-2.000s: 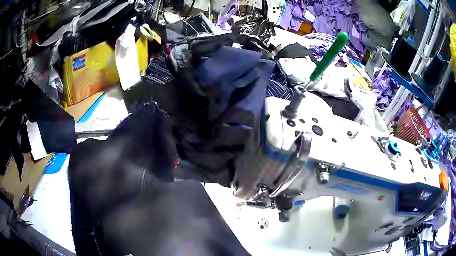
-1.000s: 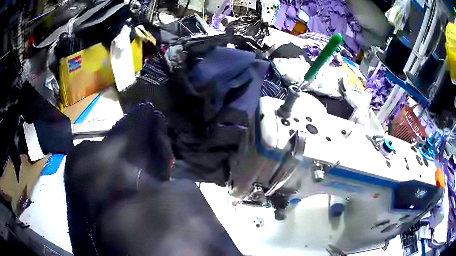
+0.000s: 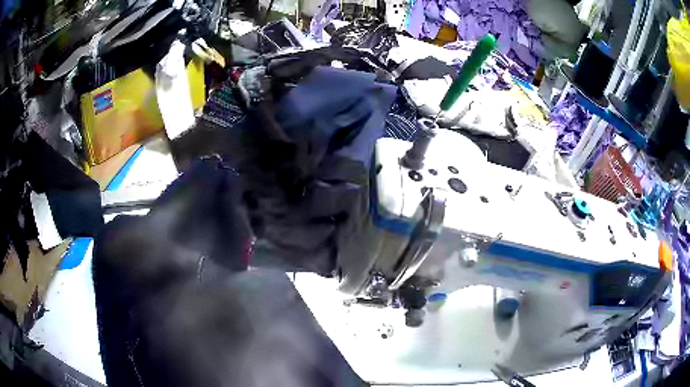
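No hand shows in the head view. A large black garment piece [image 3: 219, 302] lies to the left of the sewing machine [image 3: 484, 219] and runs off the bottom edge; its middle is blurred. It has a thin light seam line and a small red spot at its edge. The presser foot area [image 3: 378, 287] is under the left end of the white head, to the right of the black cloth. Small snips [image 3: 514, 378] lie near the bottom edge, partly cut off. A crumpled navy and black bundle [image 3: 325, 113] is piled behind the black piece.
A green handle [image 3: 468, 72] stands tilted on the head's left end. A yellow packet [image 3: 125, 113] with a white strip over it is at the back left. Purple cloth [image 3: 484, 19] is heaped behind. A red basket [image 3: 611, 172] and dark thread cones [image 3: 588, 69] are at the right.
The whole view has shifted, so machine and cloth appear a little further left and higher. More of the snips shows at the bottom. The cloth's lie looks nearly the same.
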